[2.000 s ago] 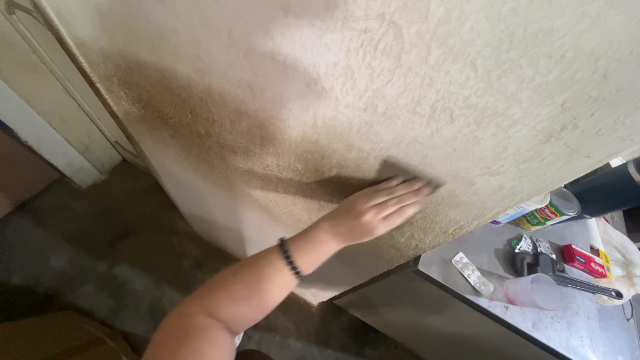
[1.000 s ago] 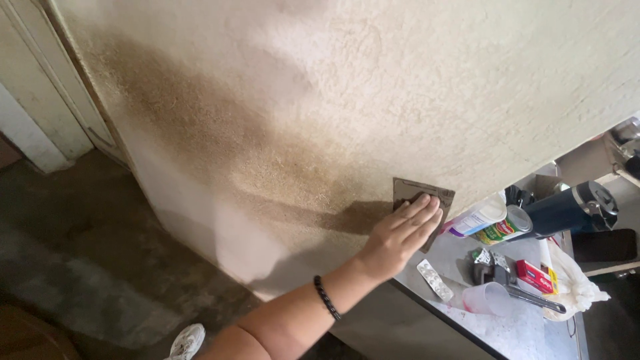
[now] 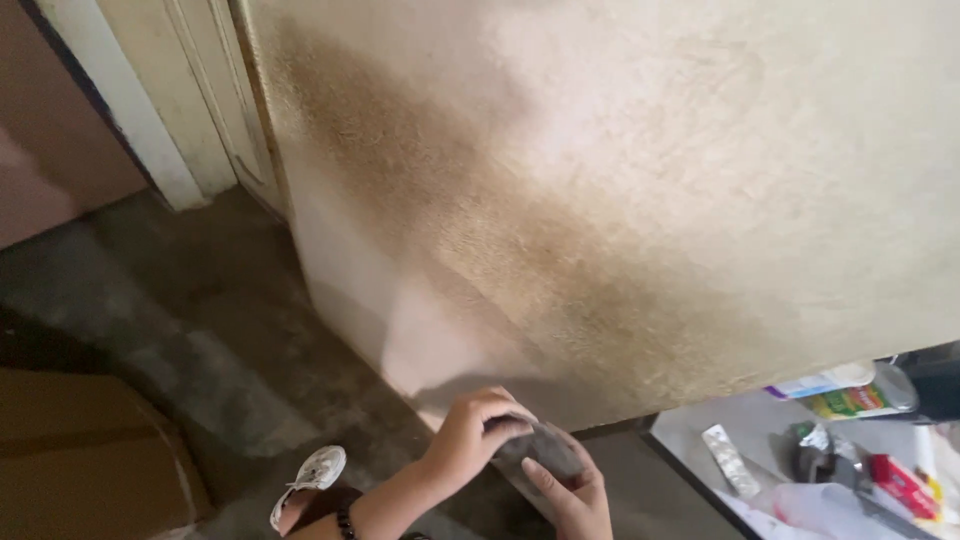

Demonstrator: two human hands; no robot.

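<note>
My left hand (image 3: 480,431), with a dark beaded bracelet at the wrist, grips one side of a dark grey, flat sheet, possibly sandpaper (image 3: 541,454). On its other side my right hand (image 3: 574,487) holds the same piece, thumb across its face. Both hands are low in the view, in front of the lower edge of the wall (image 3: 675,187). A broad brown stain runs diagonally over the pale, rough surface. The sheet's far side is hidden, and its outline is partly blurred.
To the right a grey counter (image 3: 694,442) bears a blister pack (image 3: 729,459), a red box (image 3: 904,486), a clear plastic cup (image 3: 821,510) and a labelled jar (image 3: 862,397). A cardboard box (image 3: 82,457) stands on the floor at lower left, near a white shoe (image 3: 319,469).
The hand with the bracelet has come away from the wall, where it pressed the dark piece flat. The other hand has come into view and now holds the piece too.
</note>
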